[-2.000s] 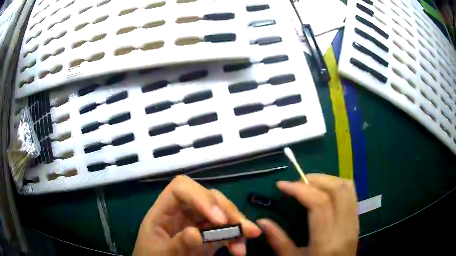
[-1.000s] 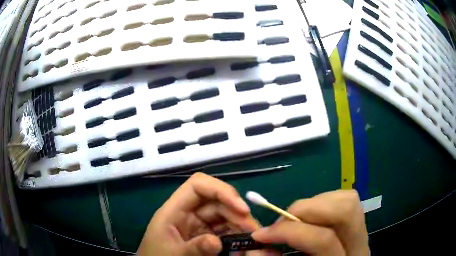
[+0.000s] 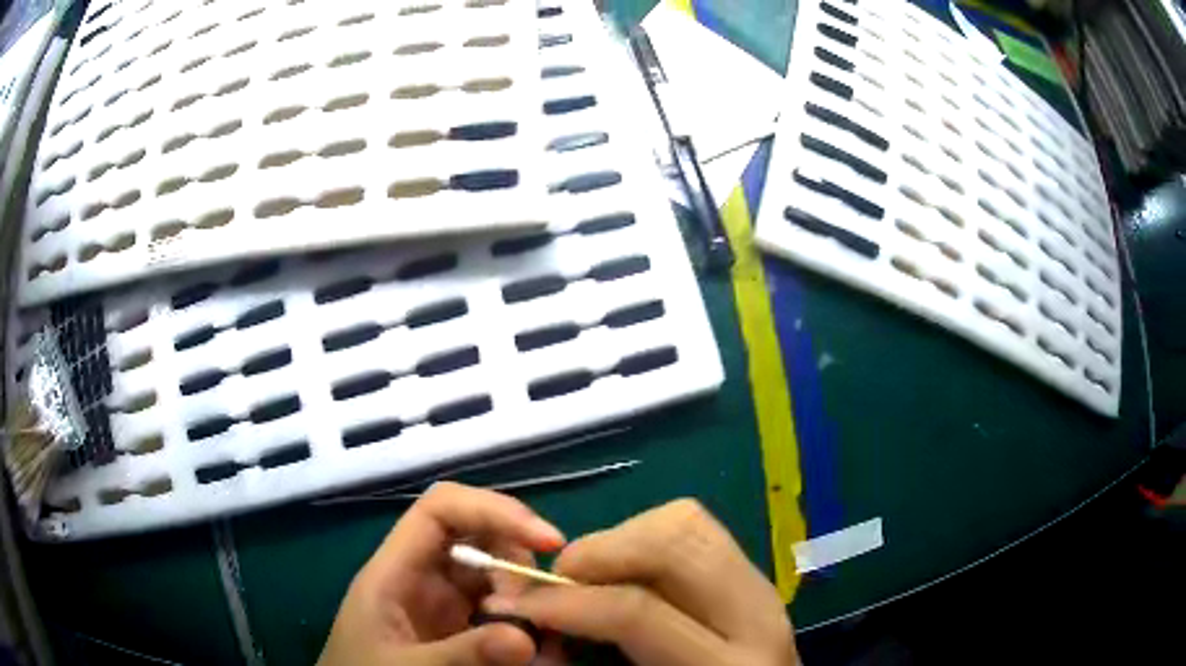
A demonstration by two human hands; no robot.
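Note:
My left hand (image 3: pixel 423 586) is at the bottom centre, fingers curled around a small black module (image 3: pixel 507 627), mostly hidden by the fingers. My right hand (image 3: pixel 663 586) meets it from the right, fingertips at the module. It holds a cotton swab (image 3: pixel 514 566) between thumb and fingers, white tip pointing left above the module. Tweezers (image 3: pixel 559 478) lie on the green mat just beyond the hands.
Stacked white foam trays (image 3: pixel 598 411) with black modules lie at left, a bag of swabs (image 3: pixel 50 397) on them. Another foam tray (image 3: pixel 969 319) lies at right. Yellow tape (image 3: pixel 767 429), blue tape (image 3: pixel 809 429), a white strip (image 3: pixel 839 545) and a black slim tool (image 3: pixel 700 195) lie between.
The view has shifted right, so the trays appear further left. The hands have come together around the module, which is now mostly covered. The black piece seen earlier on the mat is no longer visible.

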